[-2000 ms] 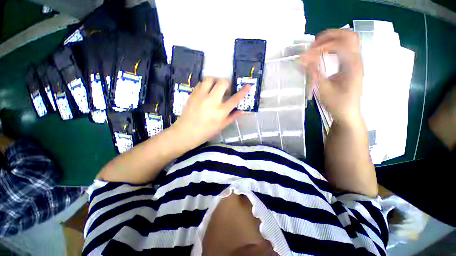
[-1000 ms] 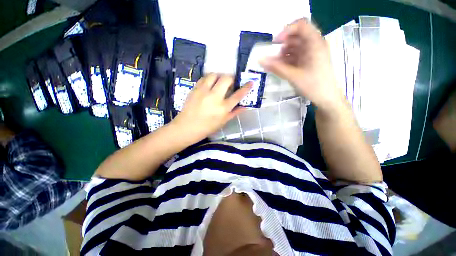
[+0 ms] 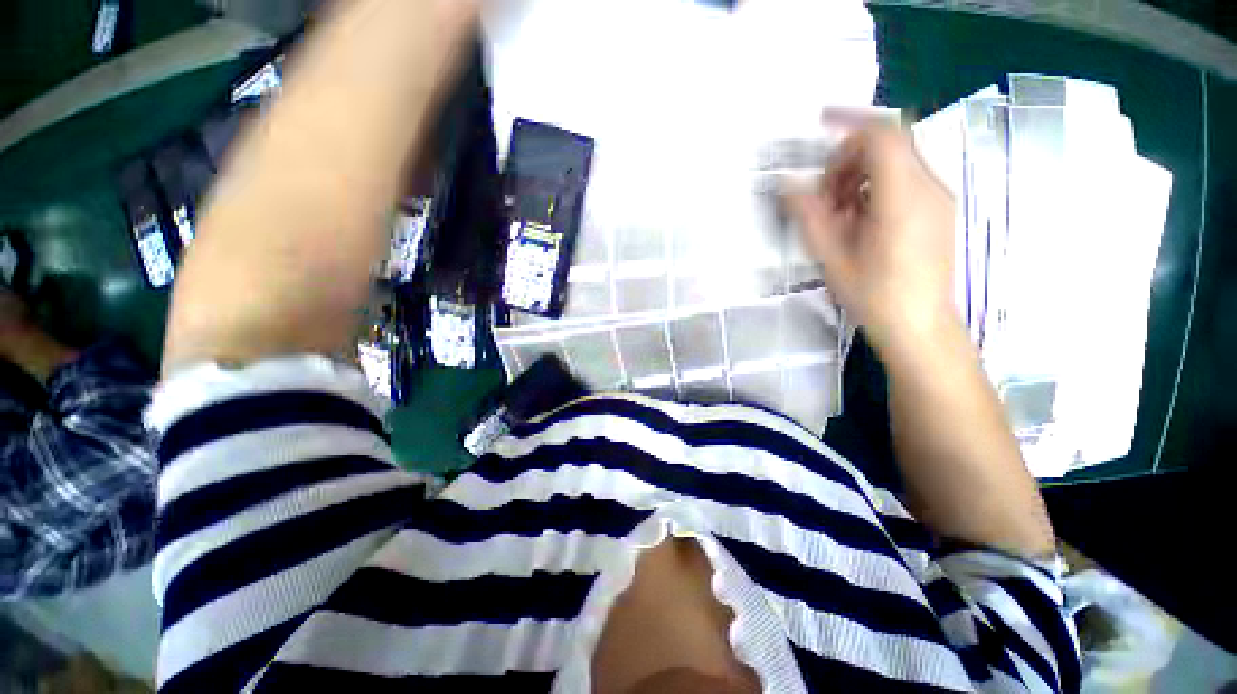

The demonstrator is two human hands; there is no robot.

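Observation:
My left hand is out of the picture; my left forearm reaches up past the top edge. My right hand (image 3: 882, 224) is blurred over the right side of the sticker sheet (image 3: 773, 339), fingers bent; whether they hold a piece I cannot tell. A black phone unit (image 3: 550, 203) lies on the left edge of the white backing sheet (image 3: 651, 95), its white-blue keypad area towards me. Another phone unit (image 3: 522, 403) lies tilted beside my body, at the sticker sheet's lower left corner.
A pile of phone units (image 3: 457, 292) lies at left, partly hidden by my left arm. Spare sticker sheets (image 3: 1085, 258) lie fanned on the green bench at right. A person's checked sleeve (image 3: 82, 461) is at the left edge.
My left hand has left the middle unit and gone up out of view. That unit is gone from its spot. A tilted unit now shows near my body. My right hand is over the sticker sheet.

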